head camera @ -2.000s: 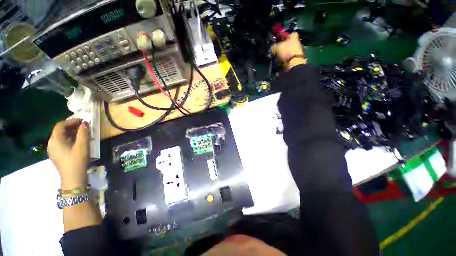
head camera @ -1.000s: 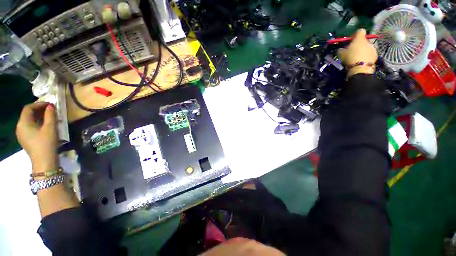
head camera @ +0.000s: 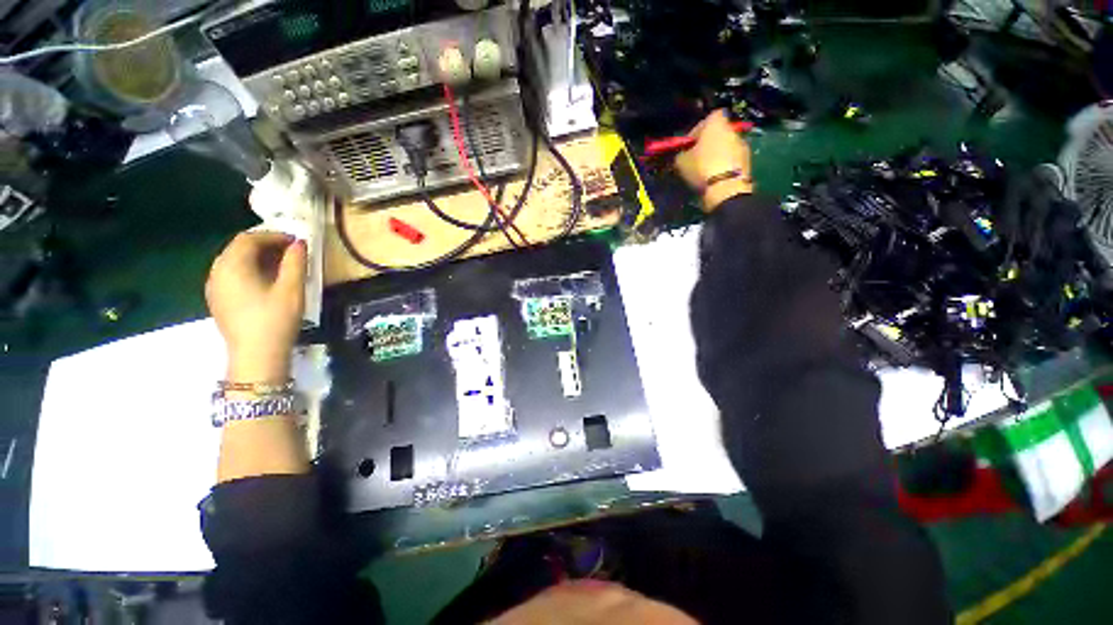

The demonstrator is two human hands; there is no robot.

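My left hand is at the left edge of the black test fixture, by the white power strip; its fingers are bent and what lies behind them is hidden. My right hand is closed around a red pen-like probe at the back right, near a dark pile of boards and cords. The fixture lies flat, with a white outlet at its middle and small green boards towards its far side.
The grey instrument stands on a wooden board behind the fixture, with red and black leads. A red clip lies on the wooden board. A large tangle of black cords is at the right. A fan stands at the right edge.
My right hand has moved from over the right tangle back to the left, still holding the red probe. The view has shifted. My left hand stays by the power strip.
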